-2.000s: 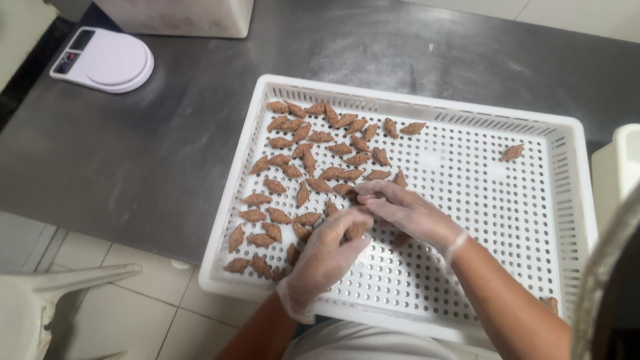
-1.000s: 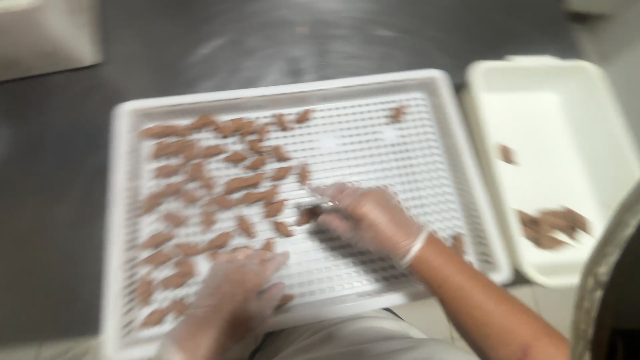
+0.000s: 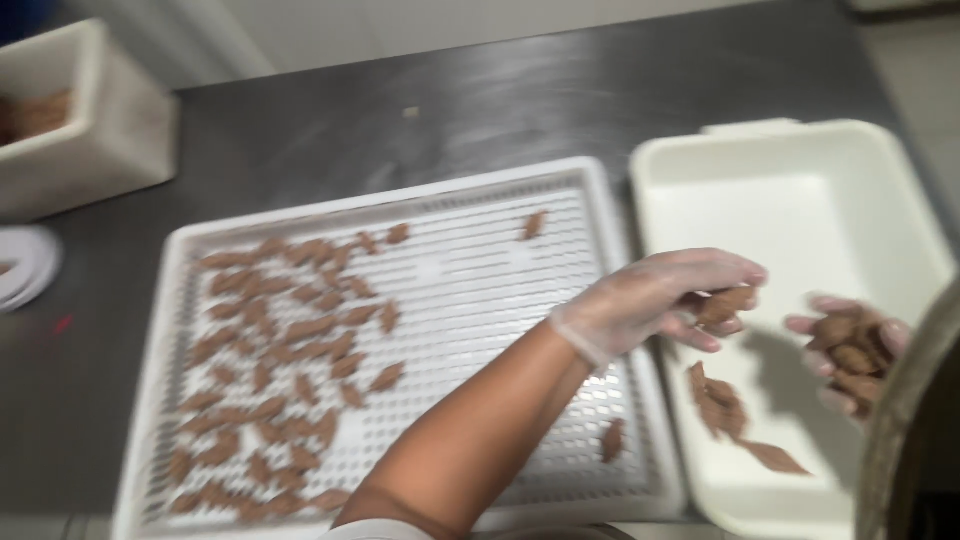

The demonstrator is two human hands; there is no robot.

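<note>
My left hand (image 3: 660,300), in a clear glove, reaches across the perforated white tray (image 3: 480,330) and holds brown spindle-shaped food pieces (image 3: 726,306) in its fingers over the cream tub (image 3: 750,157). To its right, my right hand (image 3: 855,352) is cupped, palm up, around several more such pieces (image 3: 851,349); the dark round object covers part of this hand and its arm. Below the hands, some pieces (image 3: 716,401) lie in the tub. Many pieces (image 3: 311,326) are spread over the left half of the perforated tray, with single ones at its upper right (image 3: 534,225) and lower right (image 3: 613,440).
Both containers rest on a dark metal table (image 3: 495,97). A deep white bin (image 3: 135,135) with brown contents stands at the upper left, above part of a round white scale (image 3: 26,266). A dark round object with a worn rim (image 3: 892,420) blocks the lower right.
Both hands have moved right, from over the perforated tray to over the cream tub. My right hand now holds several pieces. The view has shifted right.
</note>
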